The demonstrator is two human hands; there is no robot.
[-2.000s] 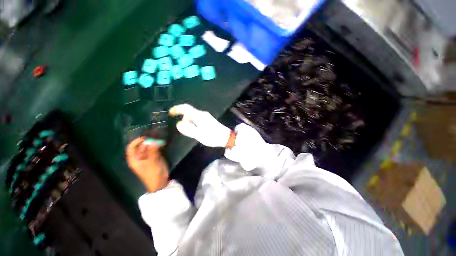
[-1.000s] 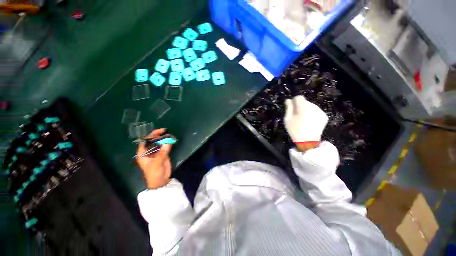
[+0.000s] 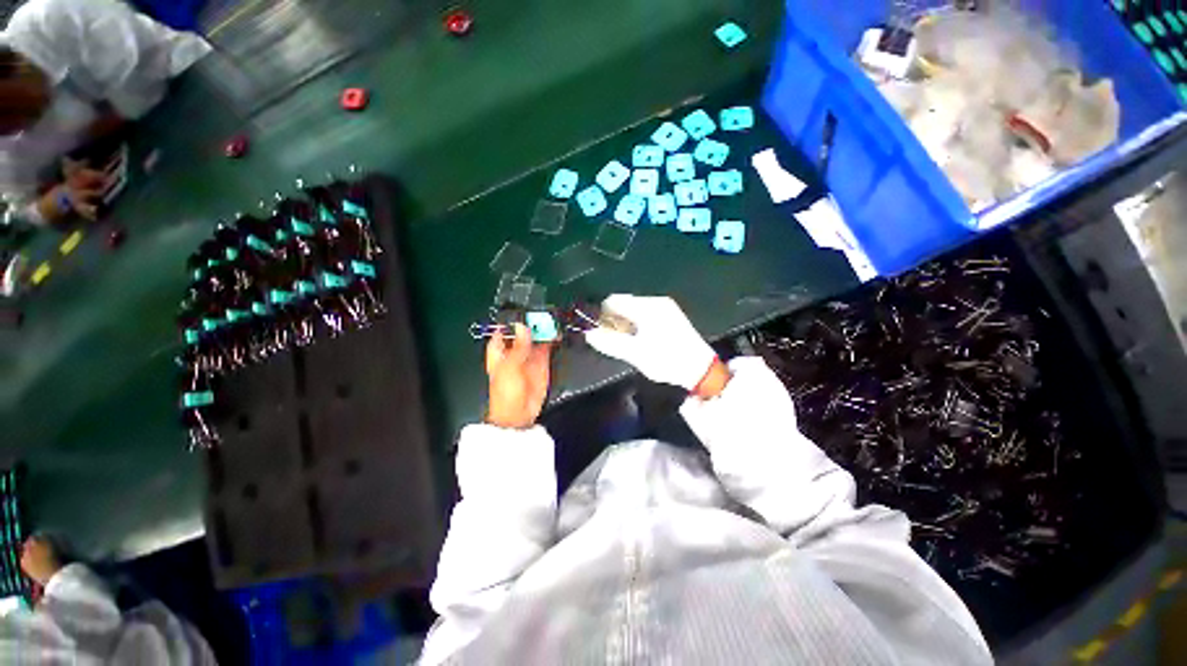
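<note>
My left hand (image 3: 519,377), bare, holds a teal square part (image 3: 540,325) with a black binder clip on its left side. My right hand (image 3: 647,341), in a white glove, holds another binder clip (image 3: 582,319) by its silver handles at the part's right side; whether its jaws are on the part is unclear. Several clear square plates (image 3: 613,238) lie on the green bench just beyond my hands. Loose teal square parts (image 3: 680,167) lie in a group farther off.
A black tray (image 3: 365,455) with rows of clamped assemblies (image 3: 277,294) is at left. The clip bin (image 3: 937,416) is at right, below a blue tote (image 3: 853,169). White scraps (image 3: 823,224) lie beside the tote. Red parts (image 3: 353,98) lie far off. Two other people show at left.
My right hand has come from the clip bin back to my left hand and now holds a clip. The view has shifted, showing more of the tray, the tote and other people.
</note>
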